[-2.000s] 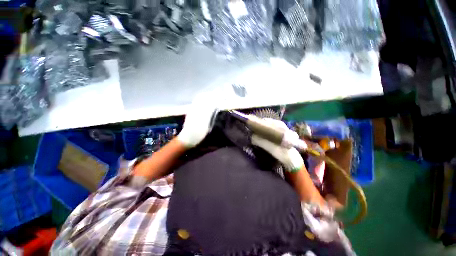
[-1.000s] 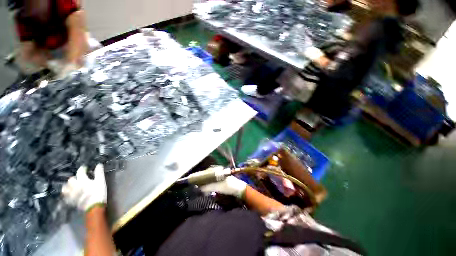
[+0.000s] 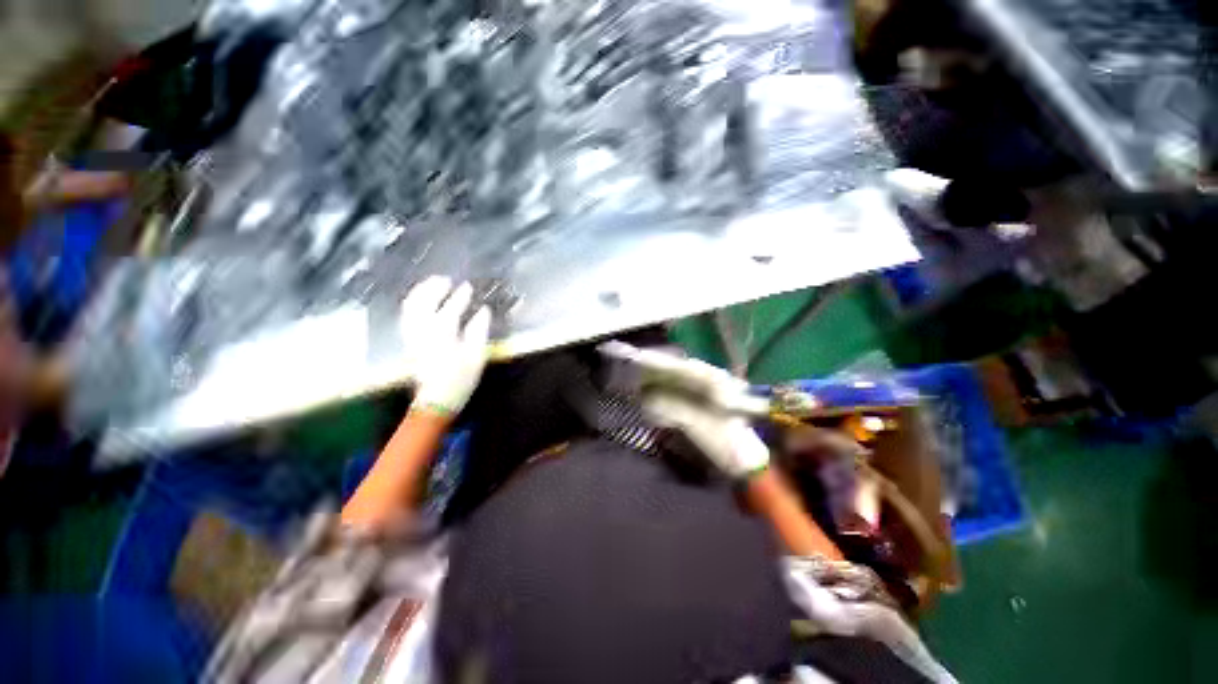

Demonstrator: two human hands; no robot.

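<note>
My left hand point(image 3: 448, 345), in a white glove, is over the table's front edge with its fingers on the tabletop beside the heap. The frame is blurred and I cannot tell whether it holds a part. My right hand point(image 3: 715, 412), in a white glove, is shut around the air driver point(image 3: 655, 358), held nearly level over my lap with its tip pointing left. Striped cloth point(image 3: 625, 421) lies beneath the driver. A large blurred heap of grey metal parts point(image 3: 508, 120) covers the table point(image 3: 695, 267).
Two small dark pieces lie near the table edge, one point(image 3: 609, 298) closer and one point(image 3: 763, 259) farther right. Blue bins point(image 3: 991, 454) and a brown cardboard box point(image 3: 922, 501) stand below right. Another blue bin point(image 3: 147, 535) is below left. A second table point(image 3: 1069, 80) is at upper right.
The view has swung back toward the table's front edge. My left hand has drawn back from the heap to the edge. My right hand still holds the driver.
</note>
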